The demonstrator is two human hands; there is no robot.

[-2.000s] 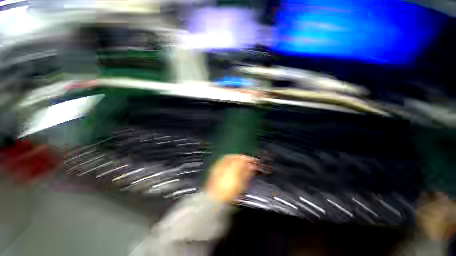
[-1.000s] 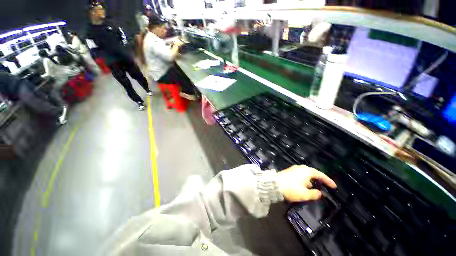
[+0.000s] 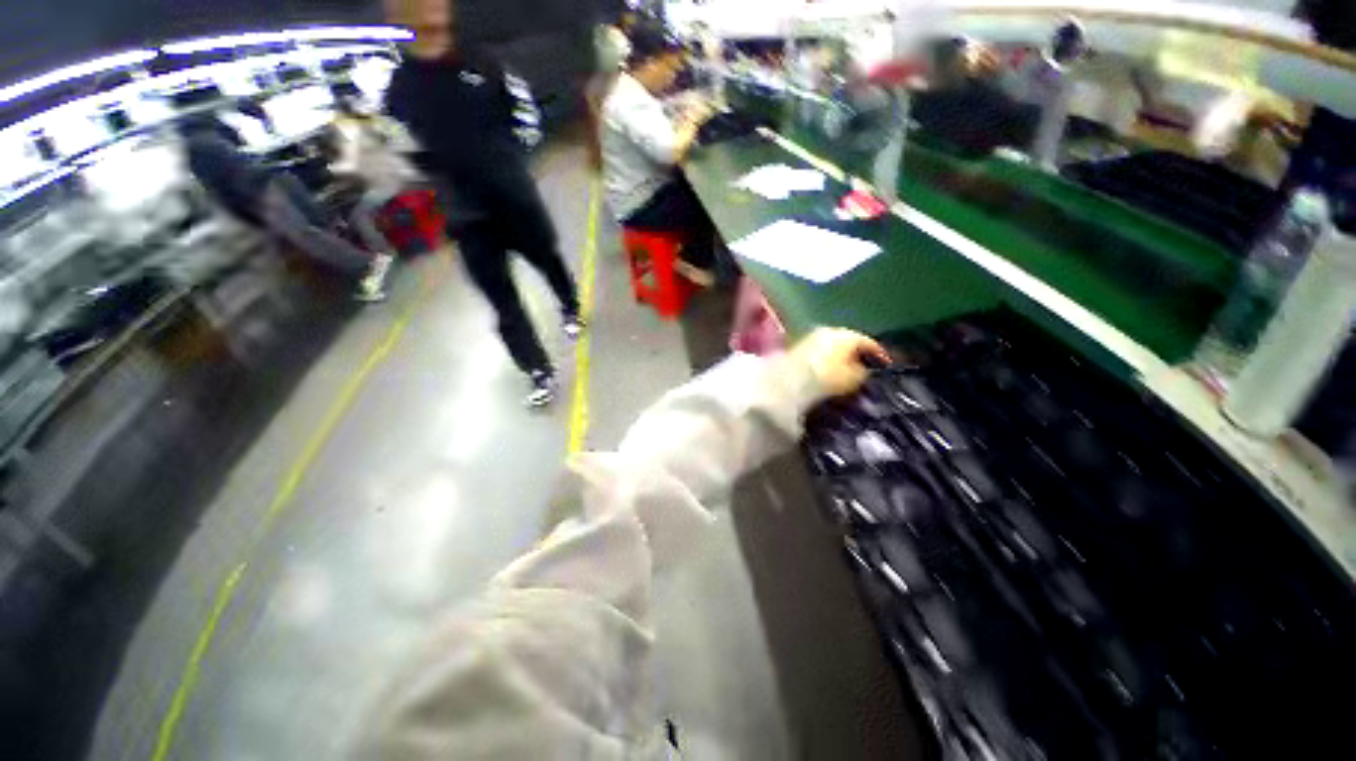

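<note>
My left hand reaches out in a light sleeve to the far left corner of the glossy black blister tray. Its fingertips are at a small dark piece by the tray's edge. The picture is blurred, and I cannot tell whether the fingers grip this piece or only touch it. The tray has rows of pockets with dark parts and runs along the bench toward the lower right. My right hand is not in view.
White papers lie on the green bench beyond the tray. A white flask and a clear bottle stand on the right ledge. A person stands in the aisle; another sits on a red stool.
The view has swung left along the bench. My left hand has moved from the black part on the nearer tray area to the tray's far left corner.
</note>
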